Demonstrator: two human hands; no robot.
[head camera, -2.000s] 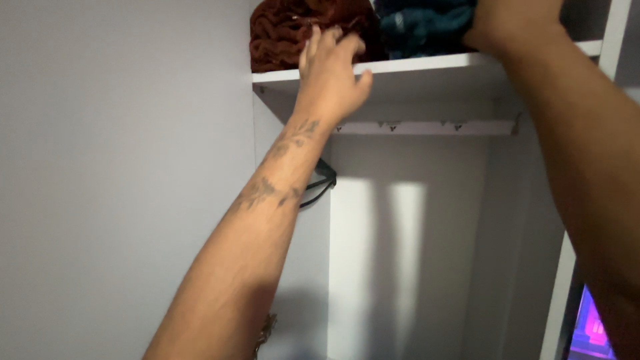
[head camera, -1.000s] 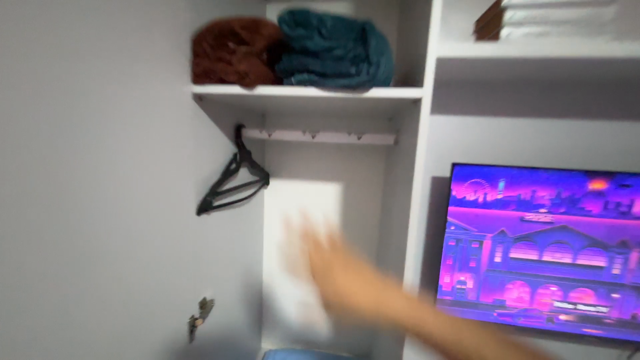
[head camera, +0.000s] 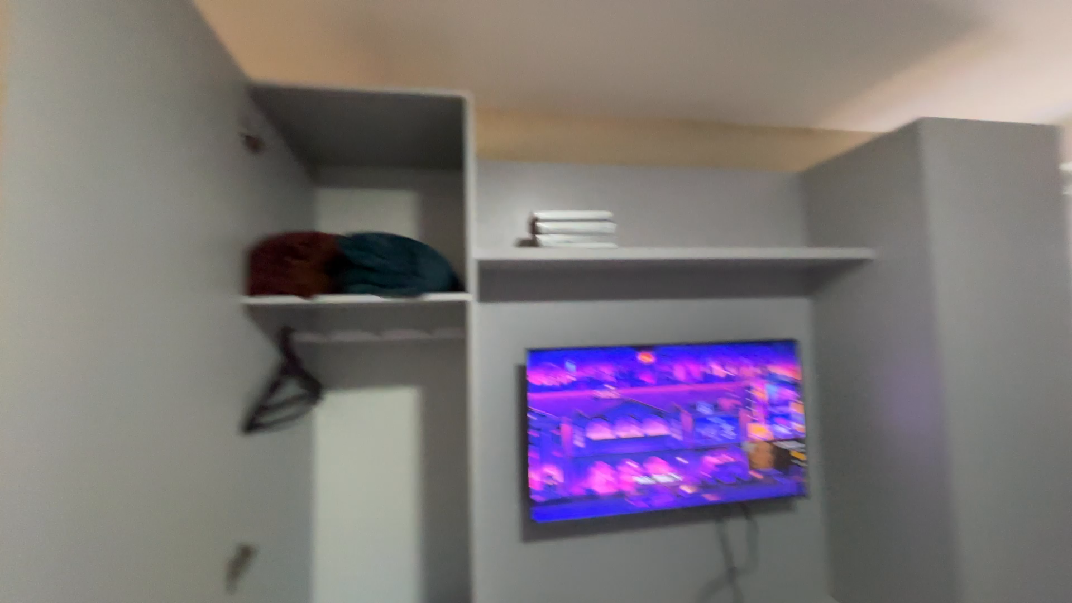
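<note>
Neither my left hand nor my right hand shows in the head view. A rust-brown folded cloth (head camera: 293, 264) lies on the cupboard shelf (head camera: 356, 299), with a dark teal folded cloth (head camera: 394, 264) touching it on the right. Below the shelf, black clothes hangers (head camera: 285, 394) hang near the left side of the compartment, by a pale rail (head camera: 385, 336). The picture is blurred, so the fabric type is hard to tell.
A tall grey cupboard door (head camera: 126, 318) stands open at left, with a metal hinge (head camera: 239, 565). A lit television (head camera: 666, 431) is mounted at centre right, cables (head camera: 729, 553) below it. White stacked books or boxes (head camera: 574, 229) sit on the long shelf (head camera: 678, 255). A grey cabinet (head camera: 997, 360) stands at right.
Both hands were up at the cloths on the shelf two seconds ago; one blurred hand showed below the shelf a second ago, and none shows now. The view has moved back and up.
</note>
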